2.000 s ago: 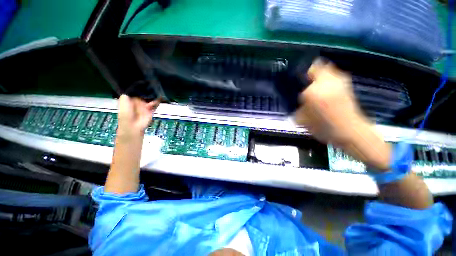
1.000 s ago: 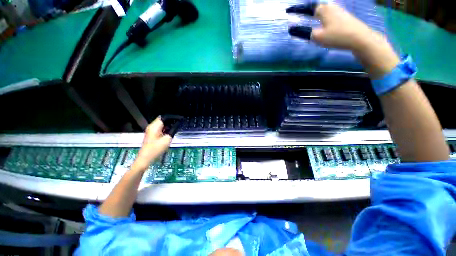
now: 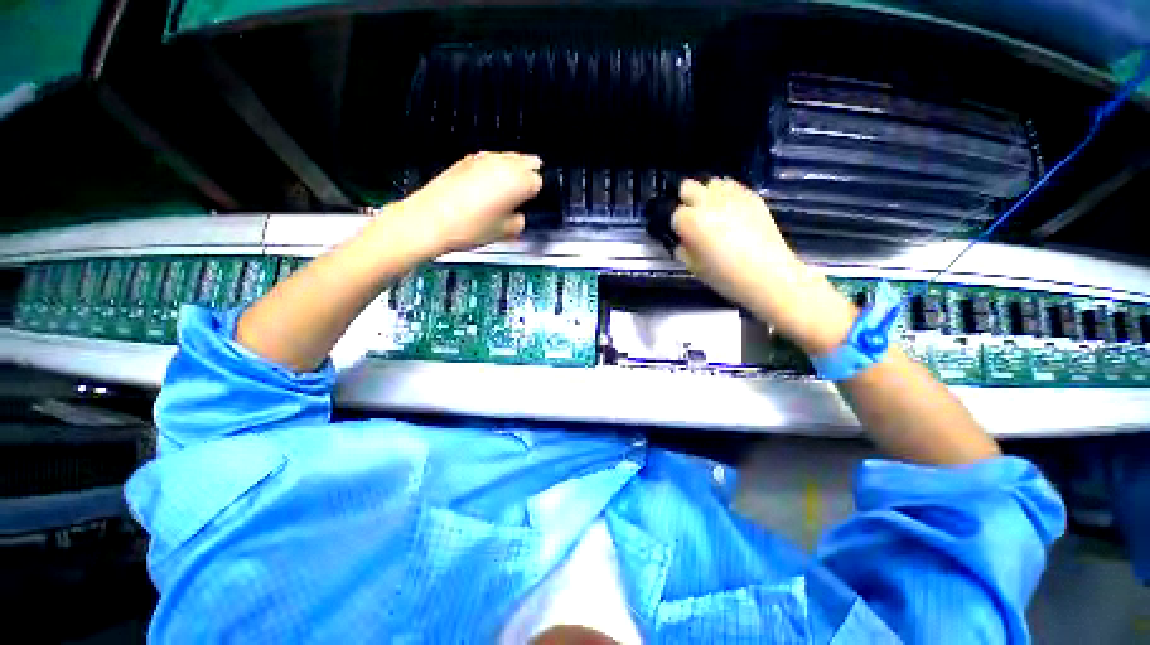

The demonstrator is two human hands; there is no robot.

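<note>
My left hand (image 3: 492,202) is over the near edge of the dark component tray (image 3: 605,192), just beyond the conveyor. My right hand (image 3: 719,229) is at the same tray's near right side. Black finger covers blend with the dark tray, so I cannot tell whether either hand holds a part. Green circuit boards (image 3: 498,313) lie in the channel below my left hand. More boards (image 3: 996,330) with upright dark blocks lie to the right. A gap between the boards shows a white surface (image 3: 681,338).
Stacked ridged trays (image 3: 895,158) stand beyond the conveyor at right. White rails (image 3: 505,391) edge the channel. The green shelf's edge crosses the top. A thin blue cord (image 3: 1040,189) runs from upper right towards my right wrist.
My right hand has come down from the pale plastic stack on the shelf to the dark tray. My left hand has moved right along the tray. The camera view has shifted.
</note>
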